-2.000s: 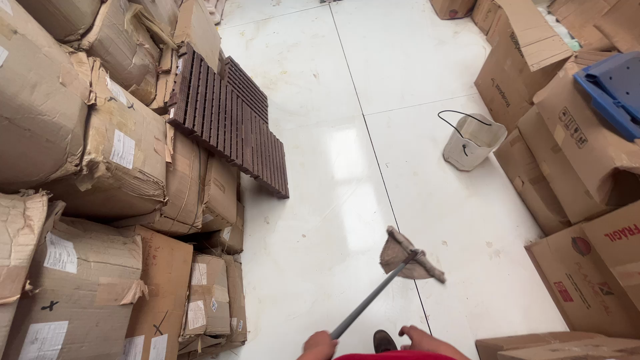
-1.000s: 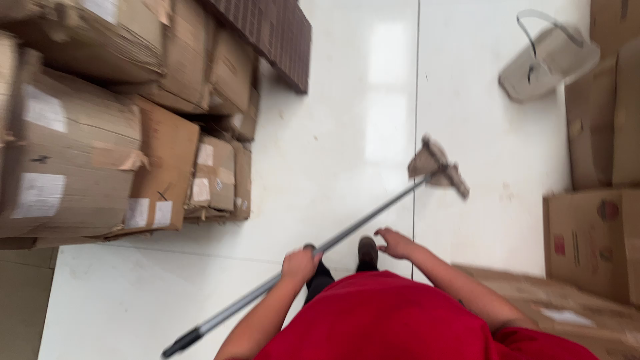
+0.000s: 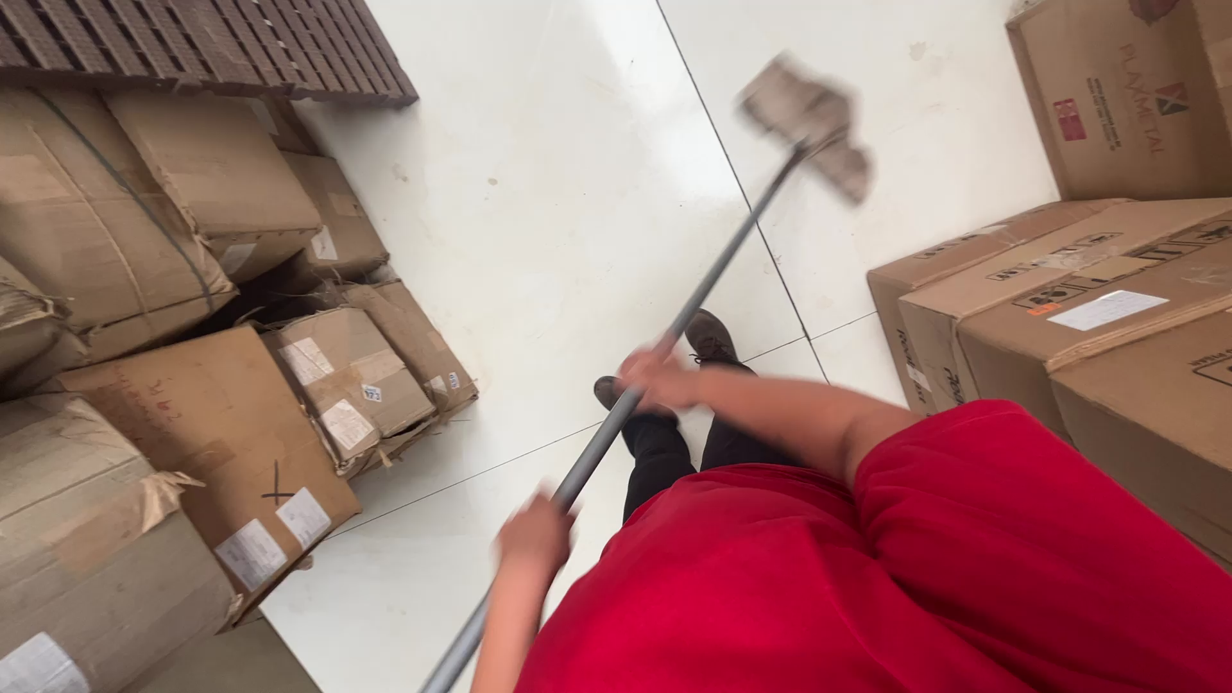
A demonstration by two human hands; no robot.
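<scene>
A long grey pole [image 3: 717,265] runs from the lower left up to a head wrapped in a beige-brown cloth [image 3: 804,115], blurred, over the white tiled floor [image 3: 539,192]. My left hand [image 3: 534,534] is closed around the lower part of the pole. Farther up, my right hand [image 3: 659,375] grips the same pole, just in front of my shoes. Both hands are somewhat blurred. The lower end of the pole passes out of view at the bottom edge.
Worn cardboard boxes [image 3: 207,423] are stacked along the left side, with brown slatted panels [image 3: 212,48] above them. More cardboard boxes [image 3: 1088,289] stand at the right. My dark shoes [image 3: 710,337] are on the floor between the two sides.
My right hand, off the pole in both earlier frames, now holds it. The view has shifted, and the bucket at the right is out of sight.
</scene>
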